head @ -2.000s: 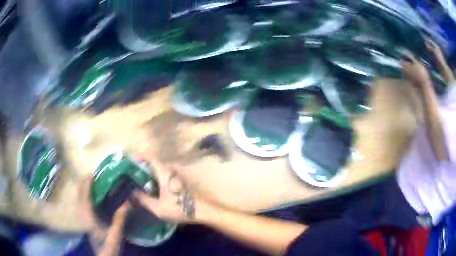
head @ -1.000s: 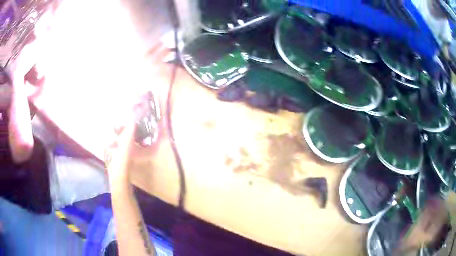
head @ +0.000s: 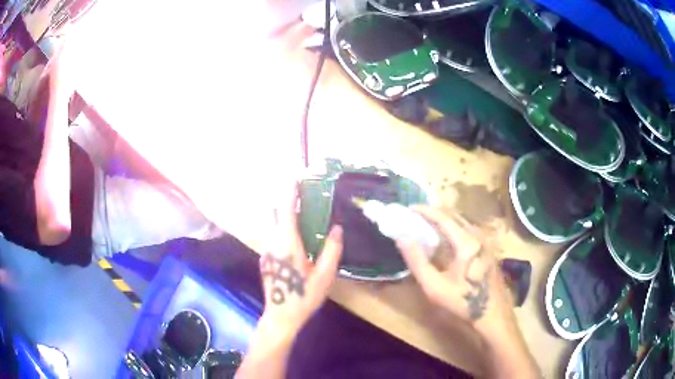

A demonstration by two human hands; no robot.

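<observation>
A glossy green car body (head: 317,207) with a pale rim lies in front of me at the bench's near edge. Its dark interior tray (head: 366,240) faces up. My left hand (head: 300,270) grips the body's left side, with the thumb over the tray edge. My right hand (head: 451,259) holds a small white glue bottle (head: 400,222), its nozzle pointing left, over or at the tray. I cannot tell if the tip touches. Several small black inserts (head: 462,127) lie by the green strip, and one (head: 516,281) lies right of my right hand.
Overlapping green bodies (head: 559,196) fill the right side, with one more at the top centre (head: 388,55). A black cable (head: 314,96) crosses the bench (head: 355,314). A blue floor crate (head: 222,296) holds dark parts at lower left. Another person's arm (head: 53,155) is at left. Glare washes out the upper left.
My view has shifted, and the bench things appear in different places. The green body now lies in front of me under my left hand, and my right hand with the bottle is over it.
</observation>
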